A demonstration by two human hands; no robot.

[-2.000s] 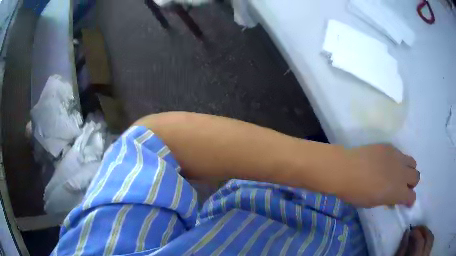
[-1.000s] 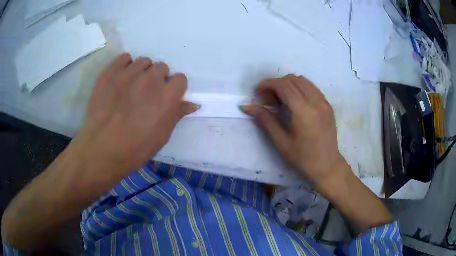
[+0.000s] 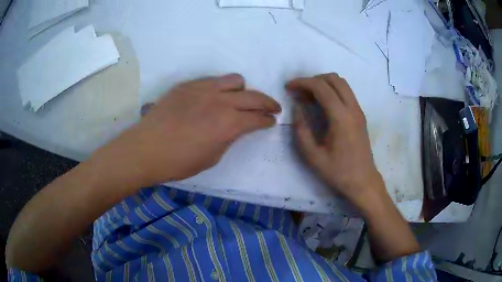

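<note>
My left hand (image 3: 203, 129) lies palm down on the white cloth-covered table in front of me, fingers pointing right. A small bit of a white placket piece (image 3: 282, 119) shows at its fingertips; the rest is hidden under the hand. My right hand (image 3: 333, 132) is just to the right, blurred, with thumb and fingers curled and a gap between them. It does not touch my left hand. I cannot tell whether it holds anything.
A stack of unfolded white pieces (image 3: 66, 66) lies at left beside a yellowish stain. A small white pile (image 3: 258, 3) is at the far centre. The iron (image 3: 448, 154) rests on a dark pad at right, beside a yellow-orange block (image 3: 482, 135). Larger white sheets (image 3: 410, 55) lie upper right.
The view has swung from the left side to the table front. Since one second ago, my left hand has moved right and now covers the white band; my right hand has left the band's end.
</note>
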